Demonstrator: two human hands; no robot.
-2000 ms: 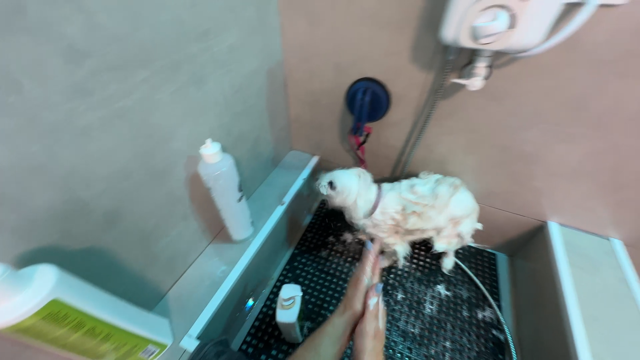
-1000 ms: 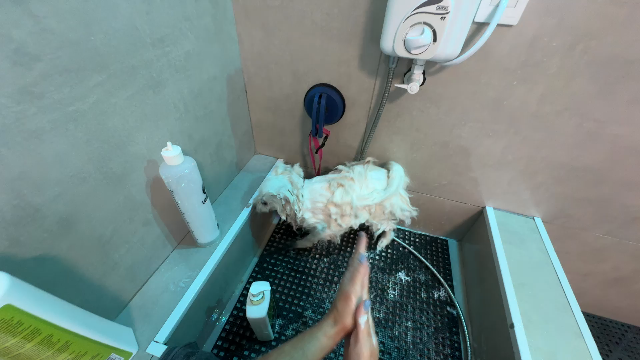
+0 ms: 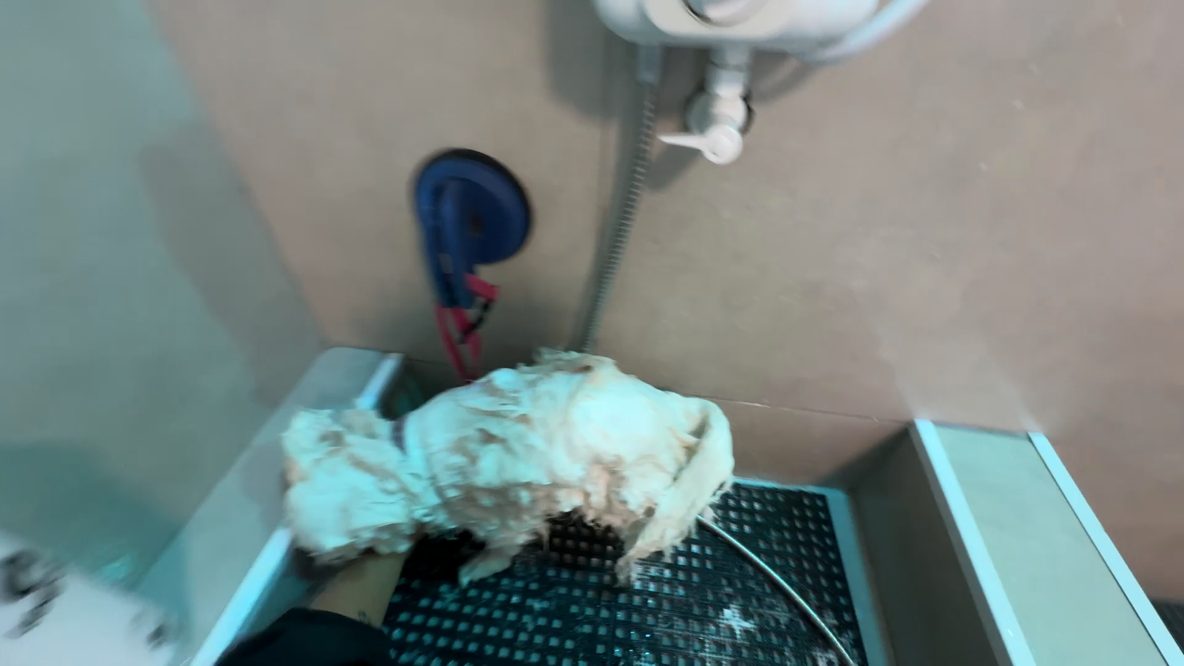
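Note:
A small wet dog with white, matted fur (image 3: 564, 435) stands on the black perforated mat (image 3: 555, 620), its head low at the left. From the lower left, my left hand (image 3: 375, 572) reaches under the dog's head and neck; fur hides the fingers, and a black sleeve covers the forearm. Whether the fingers grip anything cannot be told. My right hand is out of view. Behind the dog, a pink-red tether (image 3: 458, 338) hangs from a blue suction-cup holder (image 3: 472, 208) on the wall.
A white water heater (image 3: 740, 23) with a valve (image 3: 721, 129) and metal hose (image 3: 624, 217) is mounted above. The tub's ledges stand at left (image 3: 250, 490) and right (image 3: 1027, 518). Part of a white container (image 3: 83, 610) shows lower left. Another hose (image 3: 777, 578) lies on the mat.
My hands were pressed together in front of the dog. Now my left hand is under its head, and my right hand has left the view. The view has moved closer to the dog.

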